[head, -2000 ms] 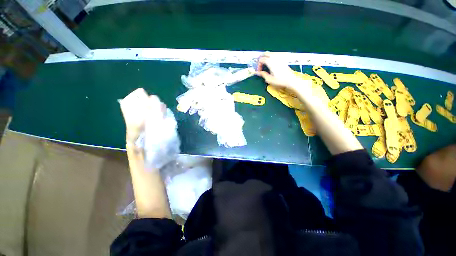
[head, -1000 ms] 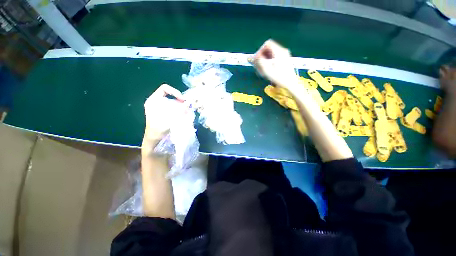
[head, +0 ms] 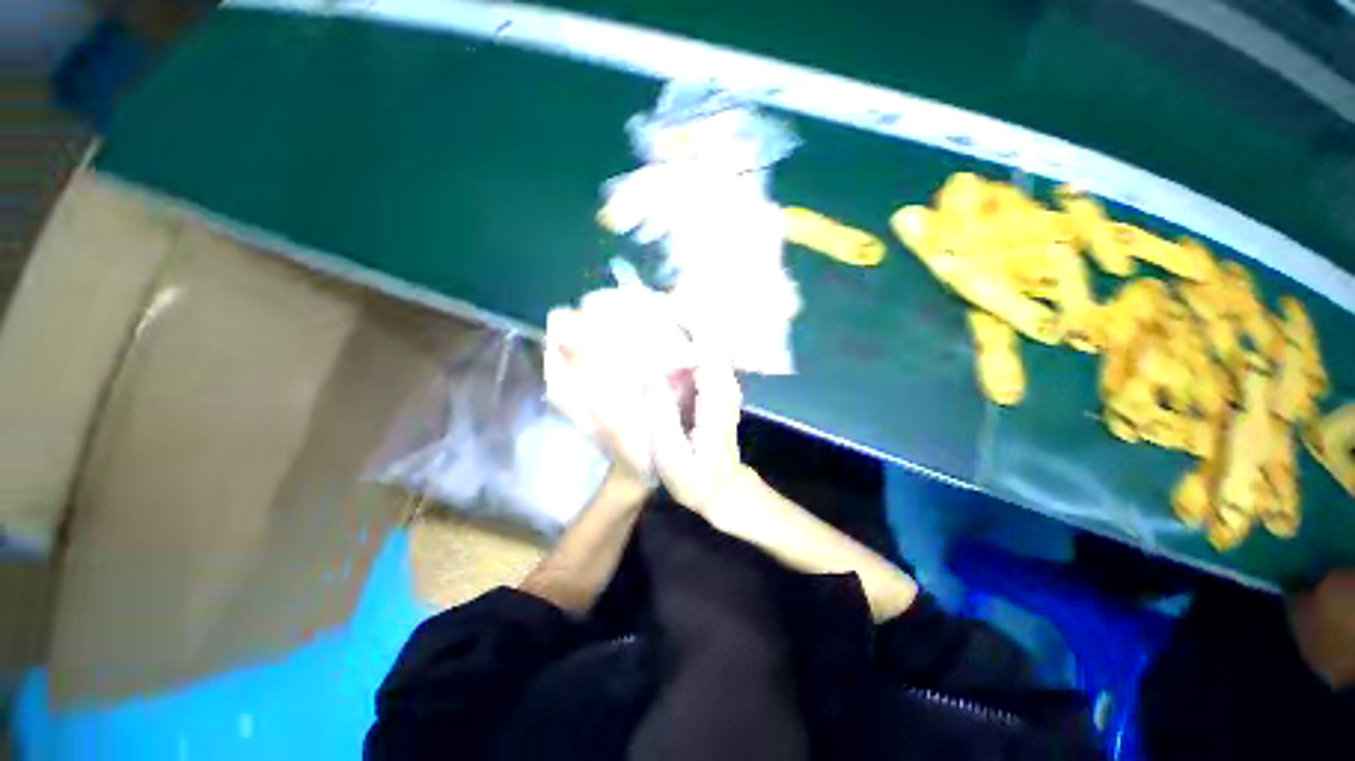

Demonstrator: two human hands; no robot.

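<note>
My left hand point(head: 598, 364) and my right hand point(head: 704, 431) are together at the table's near edge, in front of a white clump of small clear poly bags point(head: 731, 283). Both are overexposed and blurred, with a small pinkish-red spot between them. Whether they hold film or a piece cannot be told. One yellow plastic piece point(head: 835, 238) lies just right of the bag clump. A heap of loose yellow pieces point(head: 1011, 260) lies further right, beside a second heap point(head: 1211, 372).
A green table point(head: 372, 164) has a white rail point(head: 877, 112) along its far side. Below its near edge at left are a large brown carton point(head: 179, 446) and a smaller carton with clear bags point(head: 483, 446). Part of another person's hand or arm point(head: 1327, 625) shows at far right.
The view has shifted and tilted. My right hand has come from near the rail back to my left hand. My left hand has moved from left of the bag clump to the table's near edge.
</note>
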